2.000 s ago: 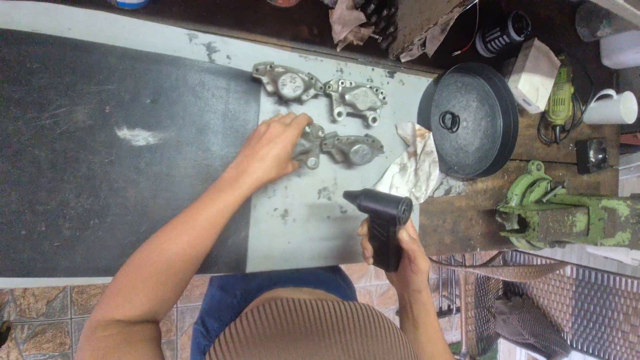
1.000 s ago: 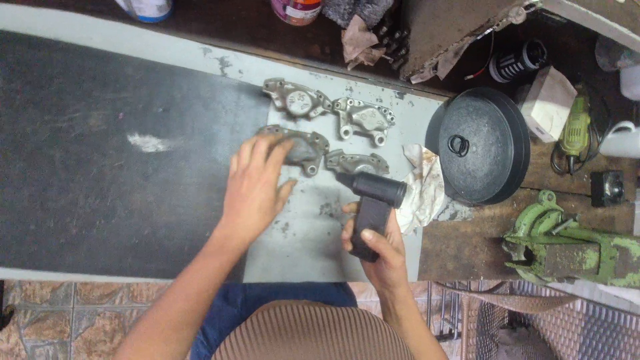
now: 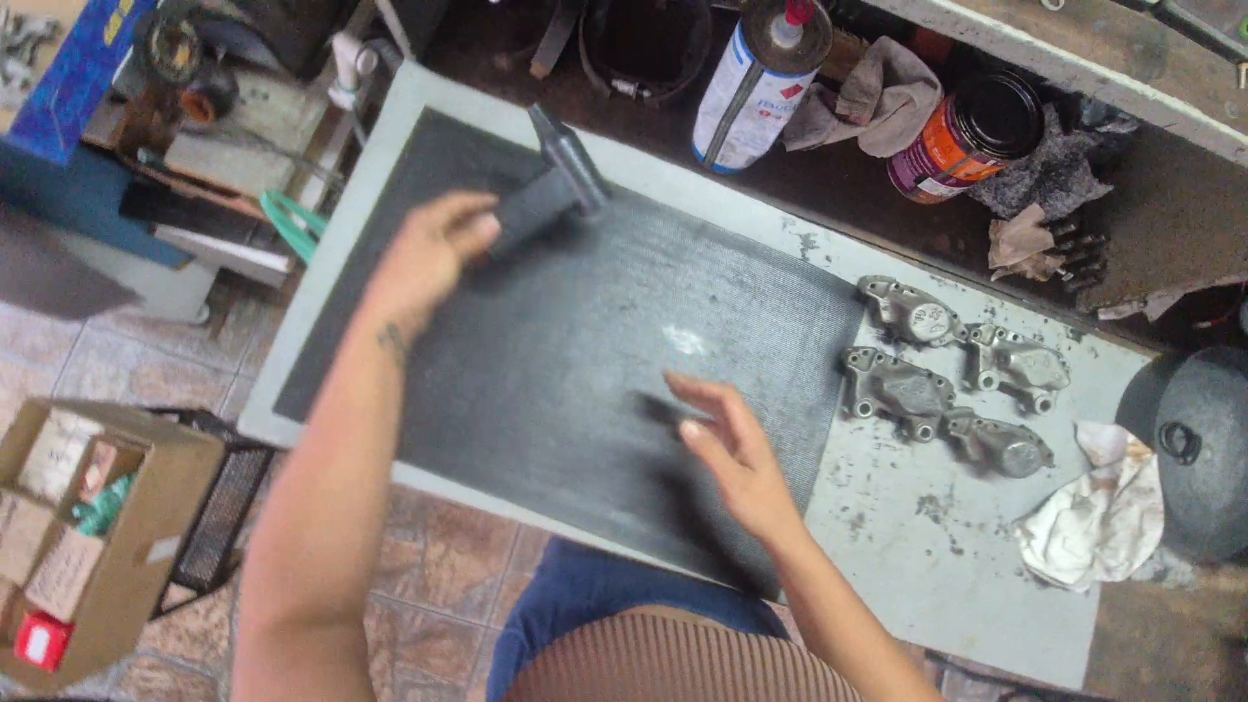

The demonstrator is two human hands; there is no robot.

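Note:
Pinched by the end of its handle, a black handheld blower [image 3: 546,195] is in the fingers of my left hand [image 3: 429,244], over the far left part of the black ribbed mat [image 3: 546,390]. The blower's nozzle points toward the mat's back edge. My right hand [image 3: 726,448] is over the mat's right half, fingers apart, holding nothing. To its right, several metal brake caliper parts lie in two rows on the grey bench surface: one at the back left [image 3: 912,312], one at the back right [image 3: 1019,366], one at the front left [image 3: 897,390] and one at the front right [image 3: 1004,444].
A stained white cloth [image 3: 1097,507] lies beside a round black lidded pan [image 3: 1204,458] at right. Behind the bench surface stand a white spray can [image 3: 751,93] and an orange and purple tin [image 3: 960,141], with grey rags [image 3: 868,97]. A cardboard box [image 3: 161,526] is at lower left.
The blower has passed from my right hand to my left. My left hand has moved away from the caliper parts to the mat's far left; my right hand has opened. The view has swung left.

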